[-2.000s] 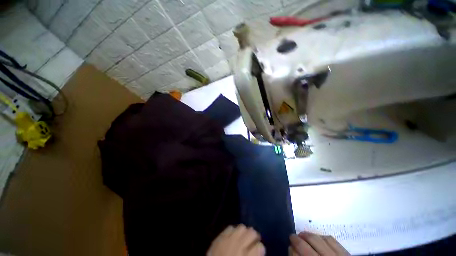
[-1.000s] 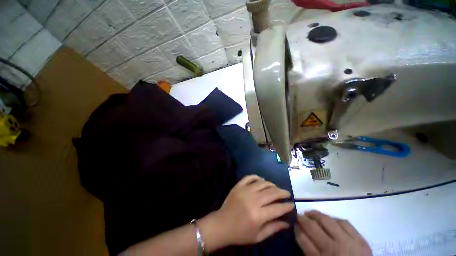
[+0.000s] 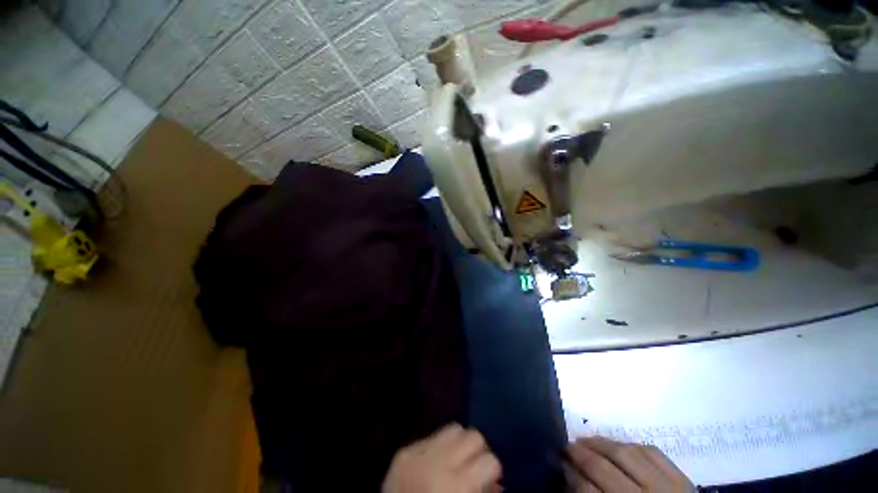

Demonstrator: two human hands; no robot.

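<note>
A navy cloth strip [image 3: 505,356] runs from under the needle area of the cream-white sewing machine [image 3: 674,116] down to the bottom edge. A dark maroon-brown cloth heap [image 3: 337,279] lies along its left side. My left hand [image 3: 446,464] rests on the cloth at the bottom, fingers curled and cut off by the edge; its grip is unclear. My right hand [image 3: 621,467] has its fingertips at the navy cloth's right edge, also cut off below. The presser foot and needle [image 3: 531,279] are small and brightly lit, partly hidden by the machine head.
Blue-handled snips [image 3: 708,255] lie on the machine bed. A red-handled tool [image 3: 544,31] lies on the machine top. A green item [image 3: 374,142] is by the brick-patterned wall. A brown cardboard panel [image 3: 125,356] and yellow plug [image 3: 65,252] are at left.
My left hand moved forward along the cloth, then back to the bottom edge. The navy cloth has shifted forward under the machine head. The camera view has also shifted.
</note>
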